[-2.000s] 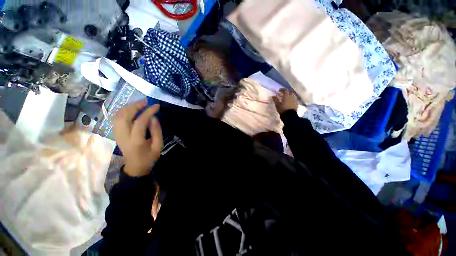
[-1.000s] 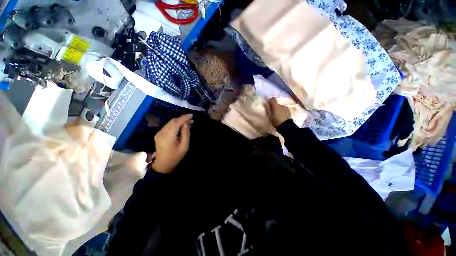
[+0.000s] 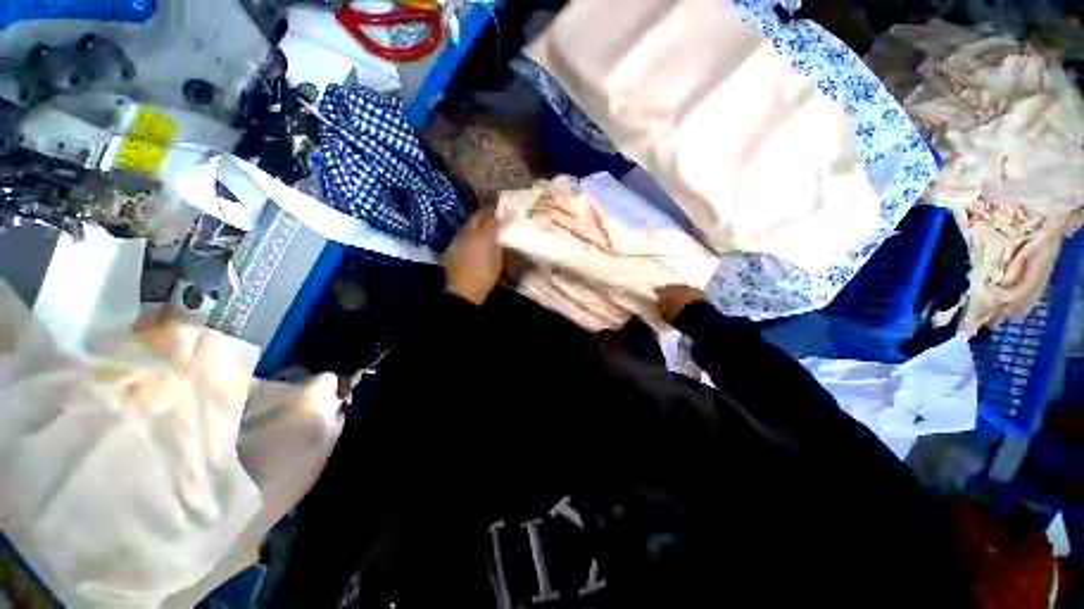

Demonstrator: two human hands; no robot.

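A bunched peach cloth (image 3: 583, 244) lies at the lap, just right of the machine table's edge. My left hand (image 3: 478, 256) is at its left end, with the fingers closed on the cloth's edge. My right hand (image 3: 678, 300) is on its lower right part, partly hidden by the sleeve and folds, so its grip cannot be told. Pale peach sewn sheets (image 3: 131, 464) lie spread at the left, below the needle area. A flat stack of peach panels (image 3: 725, 131) lies beyond my right hand.
The machine's yellow sticker (image 3: 145, 139) is at upper left, with a white strip (image 3: 297, 208) looping right. Checked scraps (image 3: 380, 167), red-handled scissors (image 3: 392, 50), blue floral fabric (image 3: 874, 107), a blue crate (image 3: 1016, 369), white cloth (image 3: 915, 387) and crumpled peach cloth (image 3: 1010, 131) surround the lap.
My left hand has moved right from near the table edge and taken hold of the peach cloth. The cloth is more spread out and lifted. My right hand has shifted slightly down and right.
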